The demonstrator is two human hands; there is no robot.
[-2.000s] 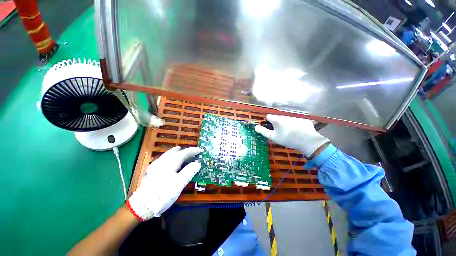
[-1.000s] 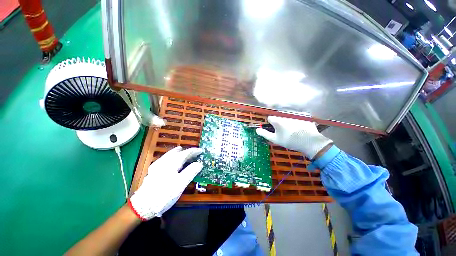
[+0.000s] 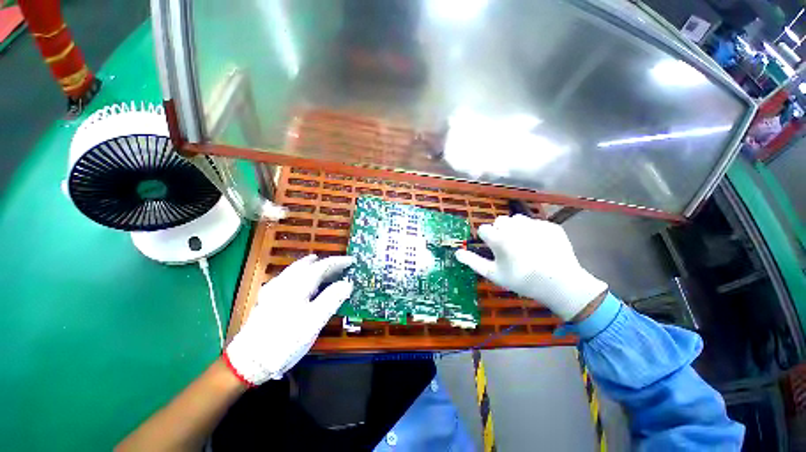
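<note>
A populated green circuit board (image 3: 371, 287) lies on an orange-brown slotted tray (image 3: 296, 231), with pale glare at its middle and white connectors on its near edge. My left hand (image 3: 292, 313), in a white glove with a red cuff edge, rests at the board's left edge, fingers apart and holding nothing. My gloved right hand (image 3: 535, 260) grips a small cutter (image 3: 455, 244) with a metal tip and a bit of red, over the board's right part. The glove hides most of the cutter.
A clear hood (image 3: 380, 97) with a brown lower edge tilts above the tray's back. A white fan (image 3: 194, 240) with a cable stands left. A black handle (image 3: 519, 208) lies at the tray's right rear. An orange-red tube (image 3: 57, 44) stands far left. A thin blue cord (image 3: 508, 334) crosses the tray's front right.
My right hand has moved nearer and slightly right, and the cutter tip now shows over the board's right part. The black handle behind it has come into view. My left hand stays at the left edge.
</note>
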